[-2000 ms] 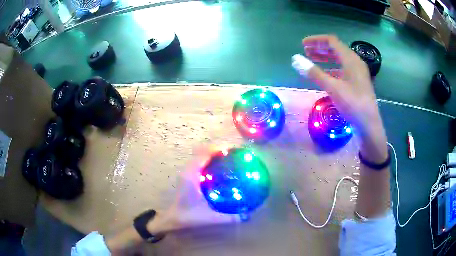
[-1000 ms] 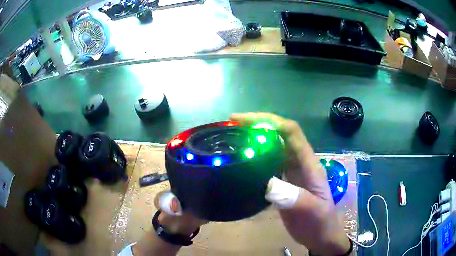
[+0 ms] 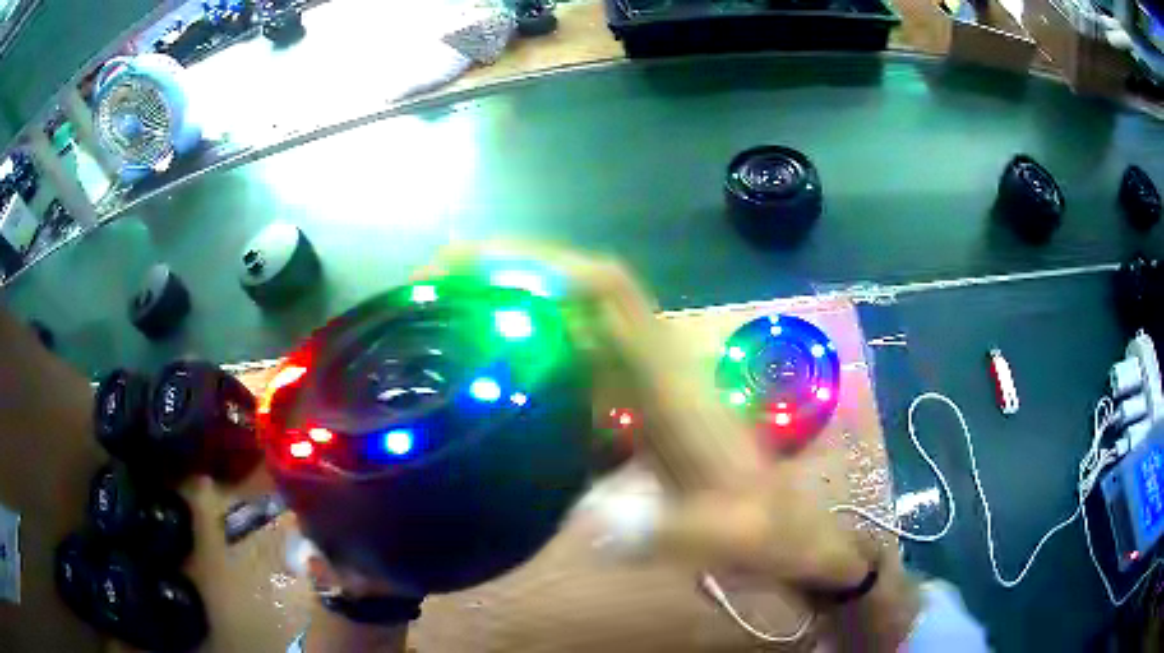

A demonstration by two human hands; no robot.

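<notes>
A large black speaker (image 3: 440, 510) with red, green and blue lights around its cone is held up close, at centre-left. My left hand (image 3: 326, 580) is mostly hidden beneath its lower left; a white-wrapped thumb and black wristband show. My right hand (image 3: 651, 434) is blurred, with fingers behind the speaker's upper right rim and a white-wrapped thumb by its lower right side. A second lit speaker (image 3: 776, 370) rests cone up at the board's right. A small dark stick (image 3: 255, 513) lies on the board, left of the held speaker.
Unlit black speakers (image 3: 192, 415) cluster at left beside a carton (image 3: 51, 447). Several speakers (image 3: 772, 191) stand on the green belt. A white cable (image 3: 970, 472), a red-and-white stick (image 3: 1005, 383) and a blue-screened device (image 3: 1136, 498) are at right. A black tray (image 3: 753, 28) and fan (image 3: 141, 117) are beyond.
Since two seconds ago, the speaker has been lifted from low over the board, and my right hand has come from the belt to it. In the last second it has shifted left in view.
</notes>
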